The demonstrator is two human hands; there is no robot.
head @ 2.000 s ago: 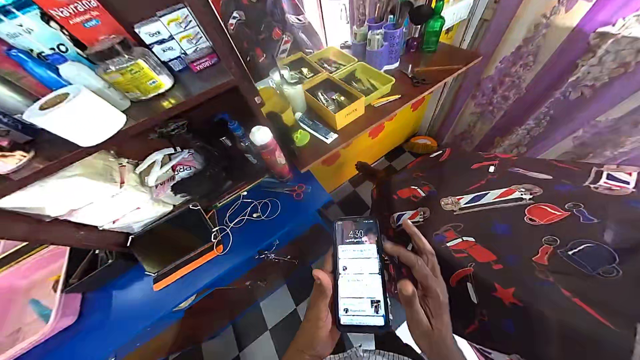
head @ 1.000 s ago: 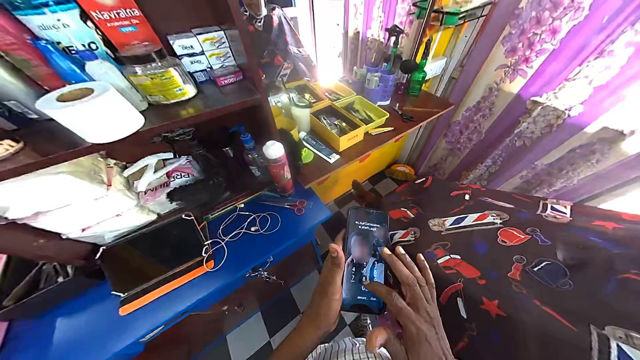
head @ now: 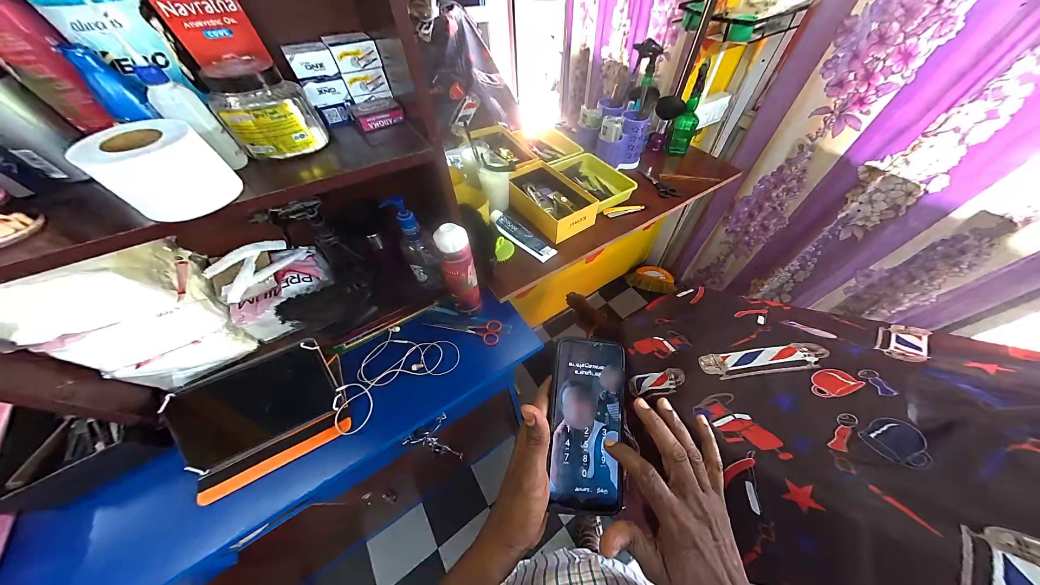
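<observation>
A smartphone (head: 587,422) with a lit screen showing a number keypad over a photo lies upright in my left hand (head: 520,479), whose thumb runs along its left edge. My right hand (head: 678,487) is spread at the phone's right side, with the index fingertip at the screen's right part. The other fingers extend over a dark cape printed with barber motifs (head: 812,422).
On the blue counter (head: 455,366) lie a white earphone cord (head: 382,366), red-handled scissors (head: 487,331) and a dark panel with an orange edge (head: 252,414). Yellow trays of tools (head: 552,203) stand on a brown table. A toilet paper roll (head: 183,183) sits on the shelf.
The phone's screen went from a list of notifications to a photo, now with a number keypad. My right index finger has come onto the screen's right part.
</observation>
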